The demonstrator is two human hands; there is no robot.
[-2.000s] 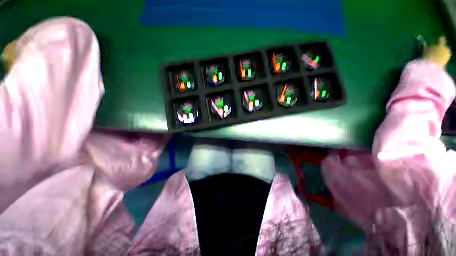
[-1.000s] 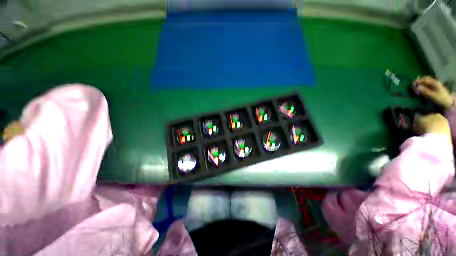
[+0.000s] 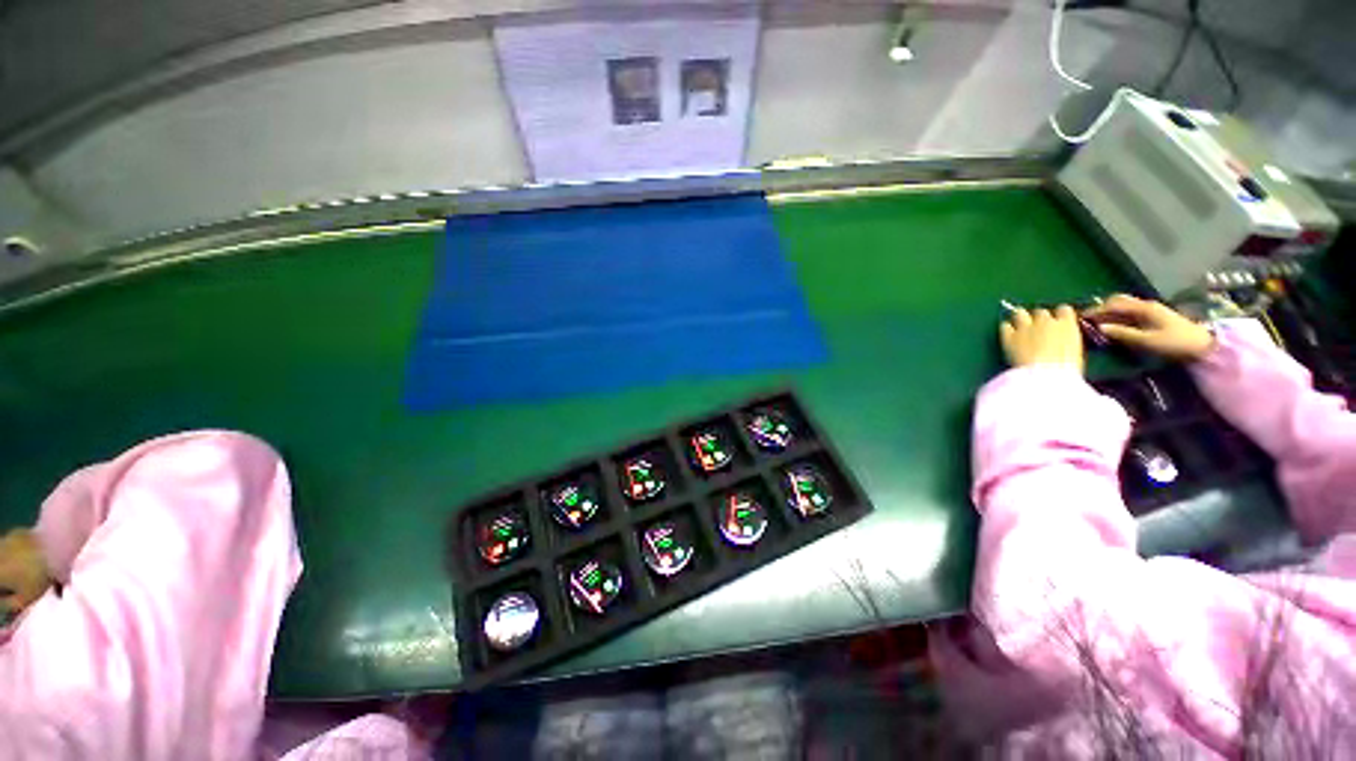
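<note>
Neither of my hands is in view. A black compartment tray (image 3: 684, 593) lies slanted on the green bench top in front of me, its right end farther from the front edge. It has two rows of square pockets, each with a round glossy black unit (image 3: 668, 549). Most faces show small red, green and white marks. The unit in the front left pocket (image 3: 510, 622) shows mainly a bright white glare. No hand touches this tray.
A blue mat (image 3: 610, 305) lies behind the tray. A neighbour's pink sleeve (image 3: 179, 565) rests at left. At right, another person's hands (image 3: 1093, 335) hold something small above a dark tray with units. Behind them stands a pale vented box (image 3: 1175, 193). A sheet (image 3: 565, 104) hangs behind.
The view has tilted up, bringing in the back panel, sheet and box; the tray appears lower. The right neighbour's hands have come together over a small object. The tray's units remain in place.
</note>
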